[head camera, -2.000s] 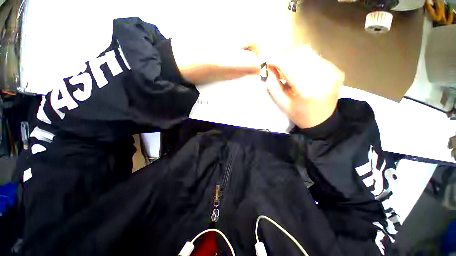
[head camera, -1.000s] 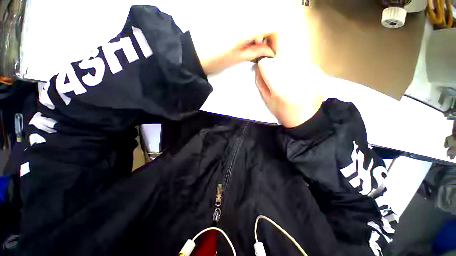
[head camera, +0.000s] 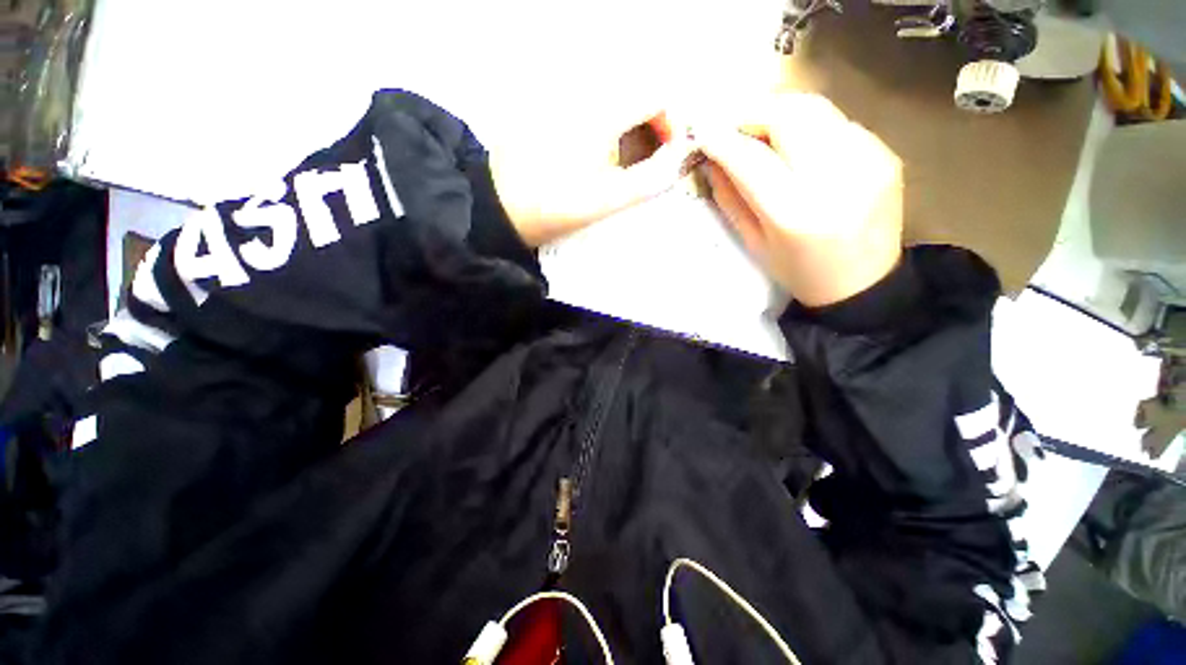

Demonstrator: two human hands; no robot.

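My left hand (head camera: 572, 182) and my right hand (head camera: 826, 195) meet over the white table. Their fingertips pinch together around a tiny dark and pale item (head camera: 693, 157), too small and overexposed to name. Brown cloth (head camera: 969, 175) lies flat on the table beyond and to the right of my right hand. Glare washes out much of both hands.
Machine parts with a white ribbed knob (head camera: 986, 86) stand above the cloth at the top right. Orange handles (head camera: 1134, 81) lie at the top right corner. Small brown scraps (head camera: 1161, 413) sit at the right table edge. The white table edge (head camera: 663, 335) runs close to my jacket.
Both hands stay fingertip to fingertip. My right hand has moved slightly right and its fingers are raised more. A dark and silvery bit seen earlier at the fingertips now shows less.
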